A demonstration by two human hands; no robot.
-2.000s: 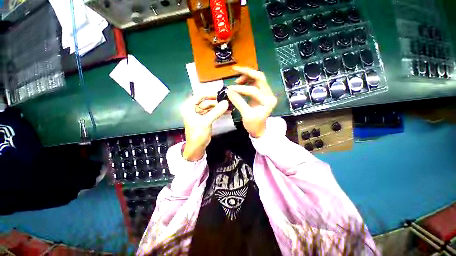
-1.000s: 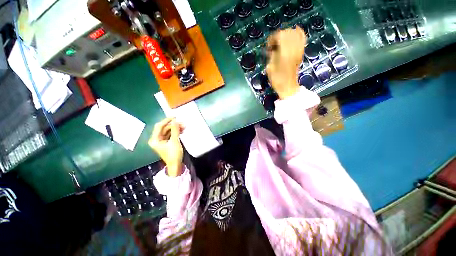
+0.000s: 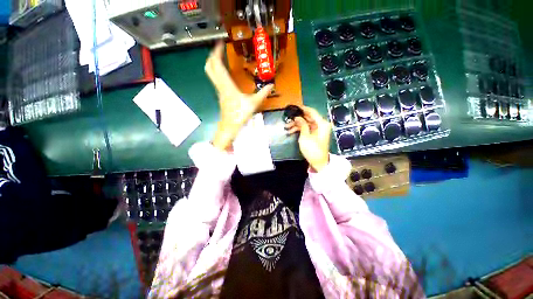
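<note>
My right hand (image 3: 312,131) holds a round black unit (image 3: 293,113) by its fingertips, just right of the white sheet and in front of the orange press base (image 3: 286,93). My left hand (image 3: 234,102) is open, fingers spread, over the left front edge of the base; its thumb points at the press fixture (image 3: 263,85), which is partly hidden. The red press handle (image 3: 264,54) hangs down above the fixture. The white sheet (image 3: 252,149) lies below my left hand. The clear plastic tray (image 3: 383,87) to the right holds rows of black units, with one empty pocket in the third row.
The control box (image 3: 169,23) stands behind left. Note paper (image 3: 169,114) with a pen lies left. A second clear tray (image 3: 497,76) is far right. Loose black parts lie on a tan card (image 3: 383,175) below the bench edge. A person in dark clothing (image 3: 41,198) is at left.
My right hand has come back from the clear tray with a black unit. My left hand has moved up to the press and spread open. The view has turned and shifted.
</note>
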